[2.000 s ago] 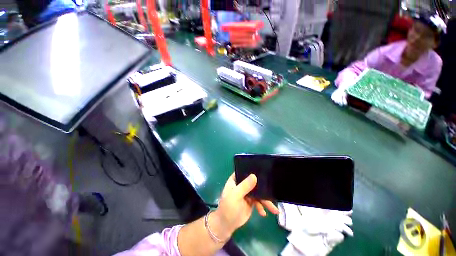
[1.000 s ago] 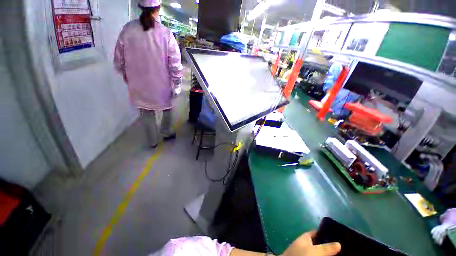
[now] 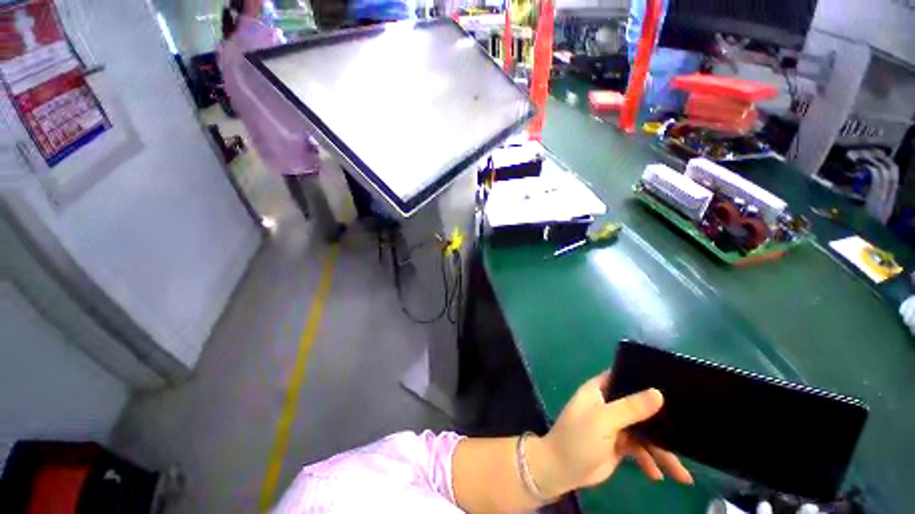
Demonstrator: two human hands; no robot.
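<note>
My left hand (image 3: 602,432), bare with a thin bracelet on the wrist and a pink sleeve, holds a flat black smartphone (image 3: 737,417) by its left end. The thumb lies on the dark face and the fingers are behind it. The phone is above the green bench (image 3: 562,341), near its front edge. Something white and dark shows partly below the phone at the bottom edge, too cut off to name. My right hand is not in view.
A tilted monitor (image 3: 401,110) stands left of a white-topped box (image 3: 542,201) and a screwdriver (image 3: 590,239). A circuit board (image 3: 722,211) lies beyond. A yellow ring (image 3: 881,263) is on paper at right. A person in pink (image 3: 266,100) is in the walkway.
The view has tilted down since one second ago, after an earlier turn left. The phone and more of my left hand now show. The walking person appears farther left, partly behind the monitor.
</note>
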